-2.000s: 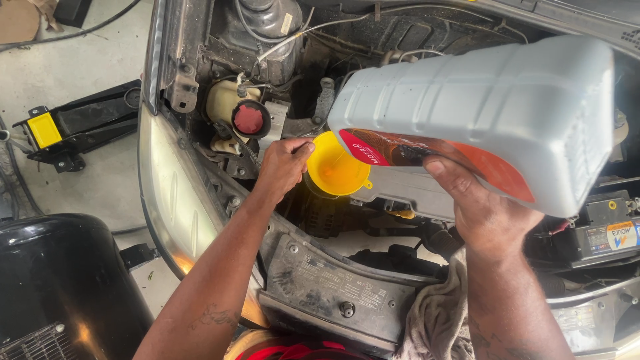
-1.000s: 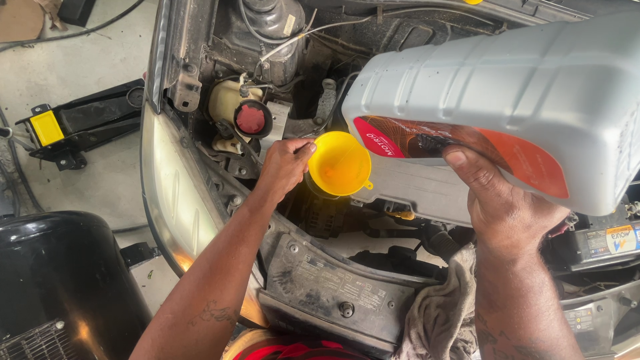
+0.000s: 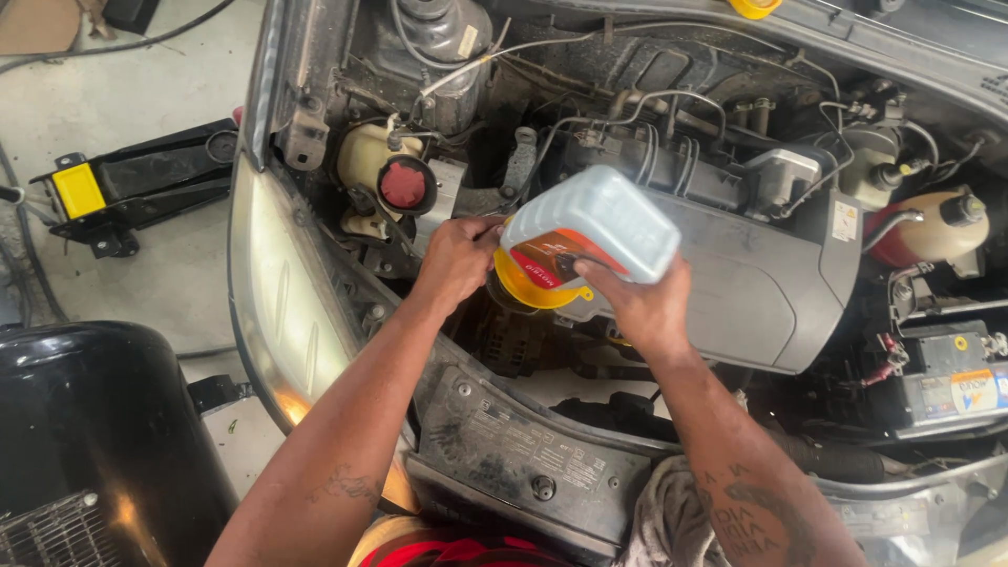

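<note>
A grey plastic oil jug [image 3: 606, 216] with a red and orange label is tipped over a yellow funnel [image 3: 535, 293] in the engine bay. My right hand [image 3: 650, 303] grips the jug from its lower right side. The jug's neck and part of the funnel's mouth are hidden behind the jug. My left hand [image 3: 458, 264] pinches the funnel's left rim, its fingertips beside the jug. Left of the funnel is a reservoir [image 3: 358, 161] with a red round piece [image 3: 402, 185] in a dark ring.
Right of the jug lies a grey engine cover [image 3: 756, 291], with a coolant reservoir [image 3: 929, 227] and a car battery [image 3: 949, 378] beyond. A grey rag [image 3: 669, 512] hangs over the front edge. On the left are a floor jack [image 3: 150, 185] and a black tank [image 3: 102, 417].
The jug has moved left and down over the funnel, covering much of it, and my right hand has moved left with it. My left hand stays at the funnel rim.
</note>
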